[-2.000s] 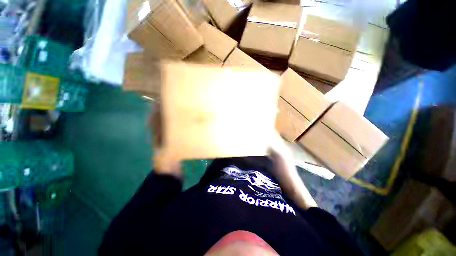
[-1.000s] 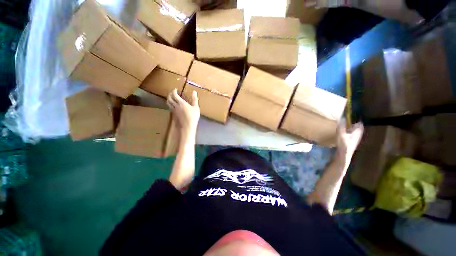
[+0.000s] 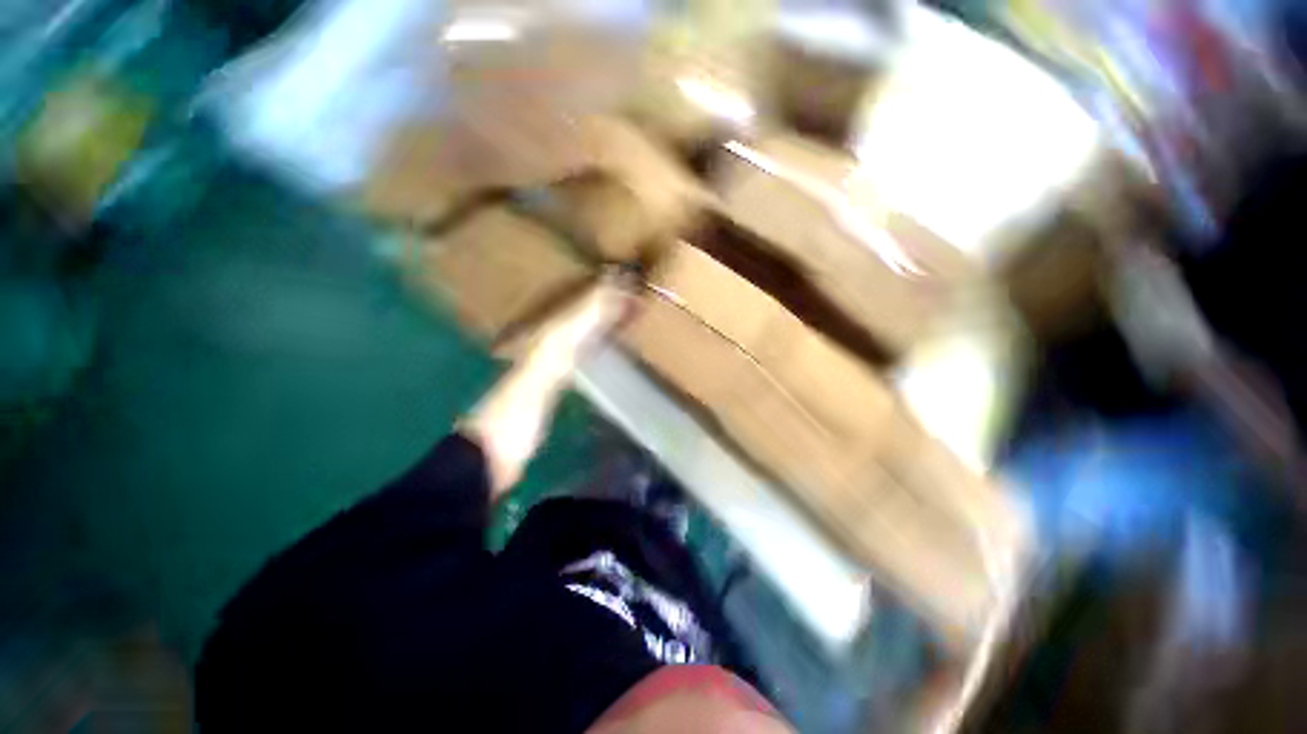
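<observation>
The picture is blurred. A row of small brown cartons (image 3: 803, 387) lies slanted along the near edge of the white table (image 3: 745, 502), its sides close together. My left hand (image 3: 609, 298) is at the row's left end, pressed against the end carton. My right hand (image 3: 1008, 538) is at the row's right end, thin and smeared, its fingers not clear. The row is held between both hands. Whether it is lifted off the table cannot be told.
More cartons (image 3: 509, 265) lie left of the row and others (image 3: 831, 230) behind it. Clear film (image 3: 308, 108) hangs at the table's upper left. Another person's arm (image 3: 1197, 337) shows at the right. Green floor (image 3: 244, 344) lies left.
The large carton held two seconds ago is out of my hands. Since one second ago, the view has turned and the row appears more steeply slanted, with my hands still at its ends.
</observation>
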